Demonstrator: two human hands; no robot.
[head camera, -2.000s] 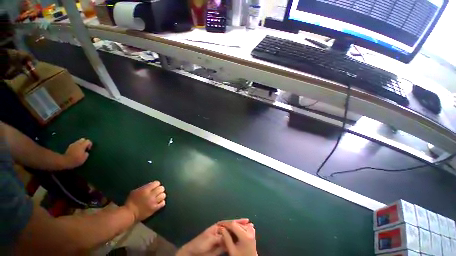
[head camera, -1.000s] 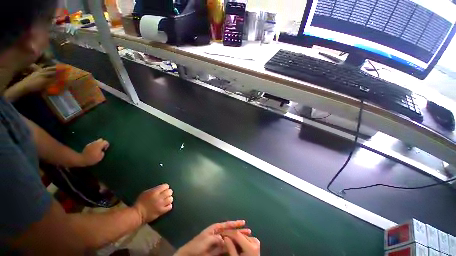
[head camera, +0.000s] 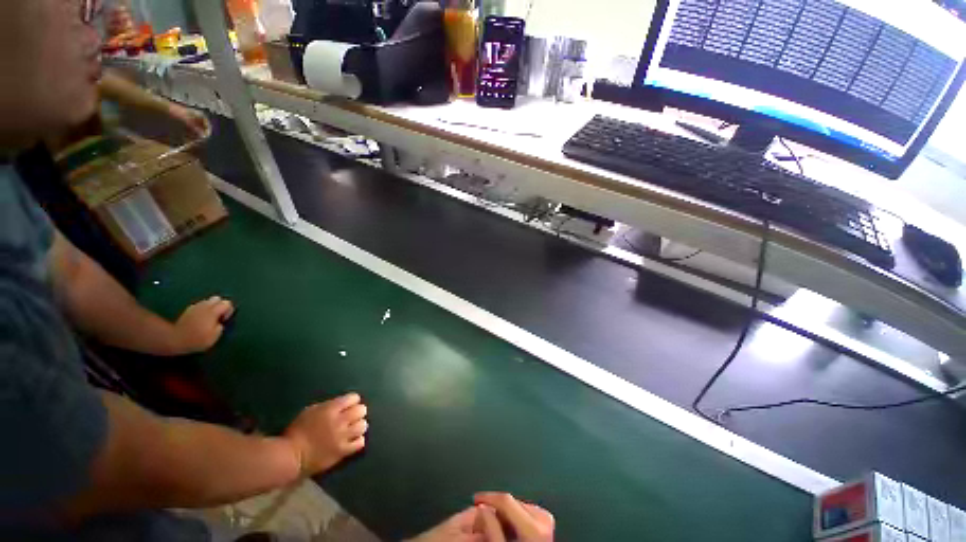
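My left hand (head camera: 455, 526) and my right hand (head camera: 519, 519) are together at the bottom edge, partly cut off. The curled fingers of my right hand rest against my left hand. No object shows in them; the left fingers are mostly hidden. A block of small product boxes (head camera: 847, 508), with white label faces and a red and blue side, stands at the bottom right corner, cut off by the edge. It is apart from my hands.
Another person's forearms and hands (head camera: 328, 432) rest on the green bench (head camera: 445, 371) at left. Behind are a brown carton (head camera: 159, 201), a dark belt (head camera: 508, 244) with a cable, and a shelf with keyboard (head camera: 731, 180), mouse (head camera: 932, 252), monitor (head camera: 805, 64), phone (head camera: 500, 64) and printer (head camera: 397, 58).
The view has shifted, leaving less of the box block in frame. My hands sit lower, and the extended left finger is now folded in. An orange thing over the carton is gone from view.
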